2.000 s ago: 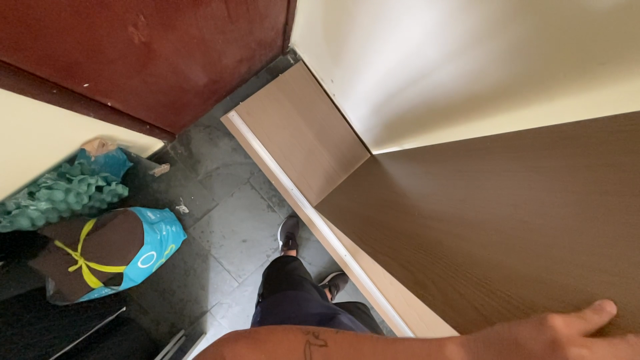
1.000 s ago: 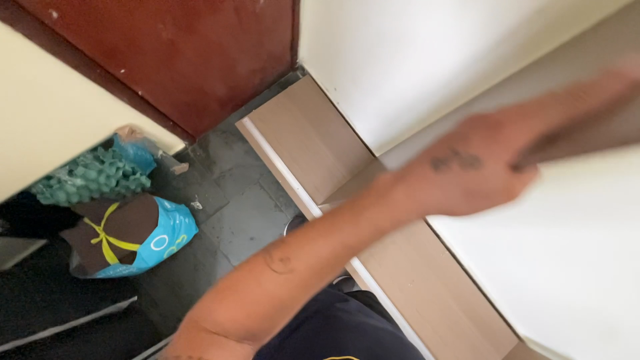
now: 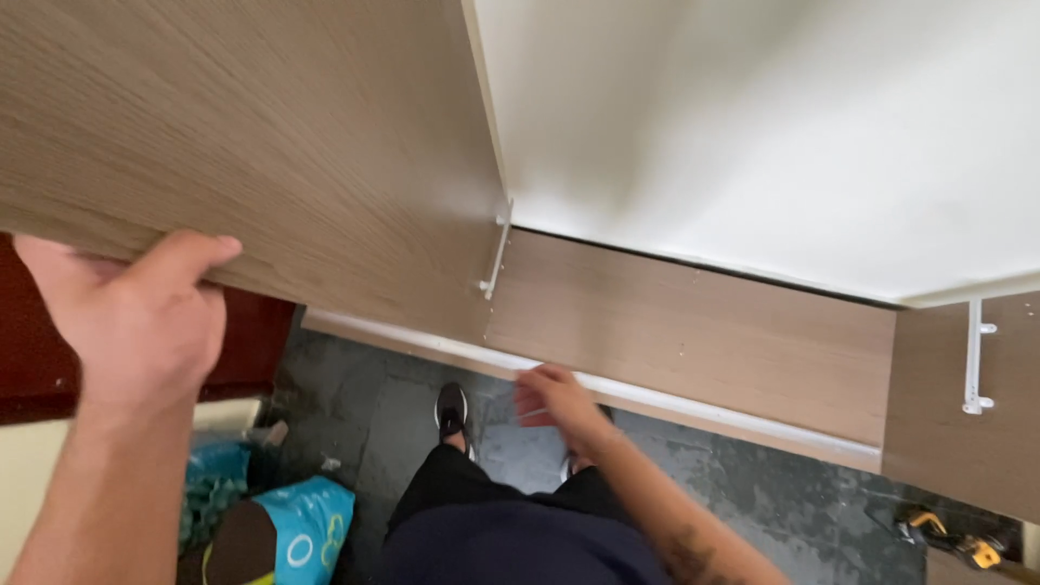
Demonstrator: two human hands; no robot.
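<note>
My left hand [image 3: 142,313] grips the edge of a tall wood-grain panel [image 3: 268,146] at the upper left, thumb on its face. The panel stands on the wood-grain base board [image 3: 691,333], and a white drawer runner [image 3: 497,252] is fixed low on it. My right hand [image 3: 556,398] is by the white strip [image 3: 699,398] along the base's front edge, its fingers curled; whether it holds anything is unclear. Another upright panel [image 3: 942,406] with a white runner [image 3: 973,357] stands at the right.
A white wall [image 3: 756,146] rises behind the base. On the dark tiled floor [image 3: 349,398] lie a blue and brown bag [image 3: 313,528] at lower left and yellow-black tools [image 3: 951,540] at lower right. A dark red door [image 3: 252,345] is behind my left hand.
The view has turned strongly to the right. My left hand now shows on the panel at the left, and my right hand is by the base's front strip. The right upright panel and tools have come into view.
</note>
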